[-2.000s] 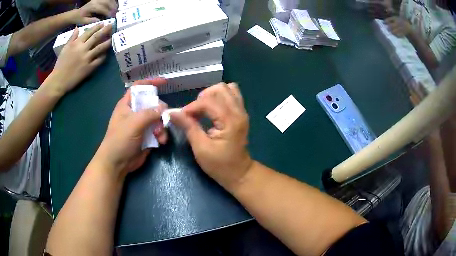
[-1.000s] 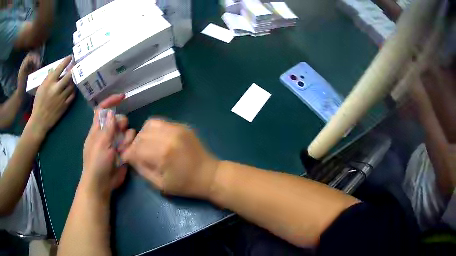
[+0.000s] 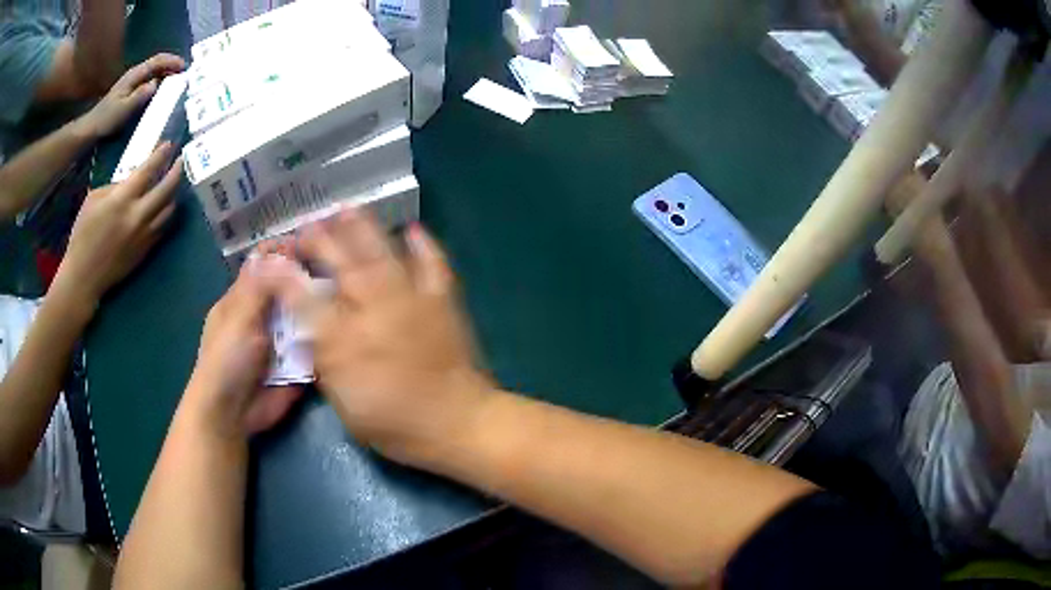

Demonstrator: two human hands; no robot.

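Note:
My left hand [image 3: 244, 346] holds a small stack of folded white papers [image 3: 290, 346] over the table, in front of the cartons. My right hand [image 3: 386, 328] is blurred and lies across the papers with its fingers spread, covering much of them. I cannot tell whether it grips anything. A pile of long white cartons [image 3: 305, 133] with blue lettering and a small green mark stands just beyond my hands.
Stacks of small leaflets [image 3: 586, 67] and a loose white card [image 3: 499, 100] lie at the far centre. A light blue phone [image 3: 709, 240] lies at right beside a slanting cream pole [image 3: 824, 225]. Another person's hands [image 3: 125, 219] hold a carton at left; more people are at right.
The loose white card that lay left of the phone is gone from the table. My right hand has opened and moved up over the papers in my left hand.

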